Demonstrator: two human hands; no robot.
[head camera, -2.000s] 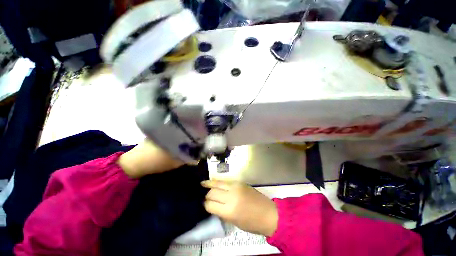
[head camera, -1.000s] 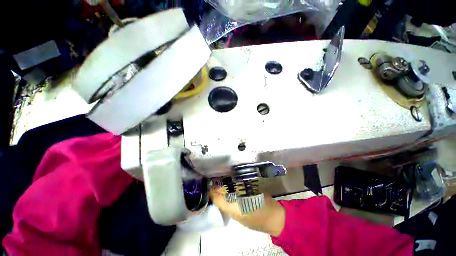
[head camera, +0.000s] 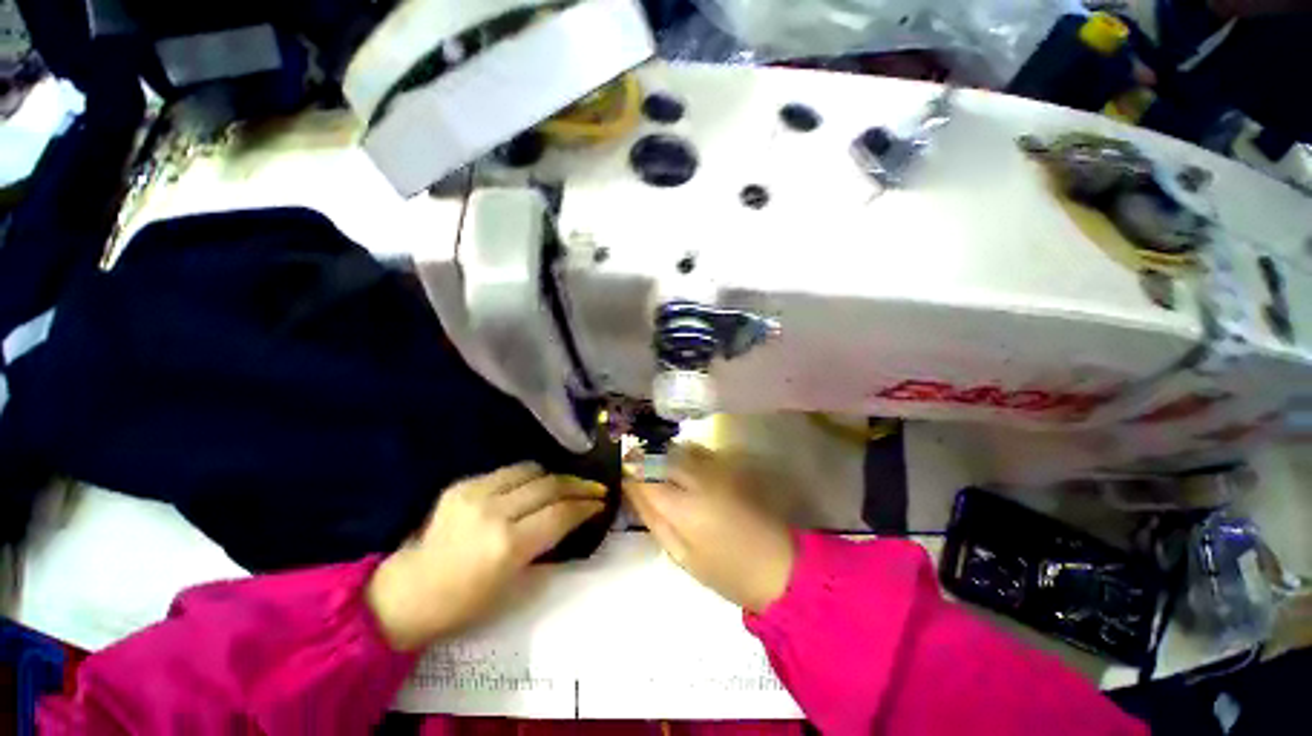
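A dark garment piece (head camera: 274, 388) lies on the white table left of the sewing machine (head camera: 892, 288), its right end under the needle area. My left hand (head camera: 482, 544) presses on the cloth's front edge with its fingertips. My right hand (head camera: 712, 521) is just right of the needle area, its fingertips at the cloth's right edge near the presser foot (head camera: 655, 457). Whether it pinches the cloth or a small pale piece there is unclear. The ribbed tension knob (head camera: 685, 391) is above my fingers.
A black phone-like case (head camera: 1050, 575) and a clear plastic item (head camera: 1230, 575) lie under the arm at right. A dark strip (head camera: 886, 477) hangs by the arm. Ruler markings (head camera: 489, 669) run along the front table edge. A plastic bag (head camera: 878, 32) is behind the machine.
My left hand has come out from behind the machine head to the front edge of the cloth. The cloth now spreads further left and back. The pale sheet near my right hand is no longer seen.
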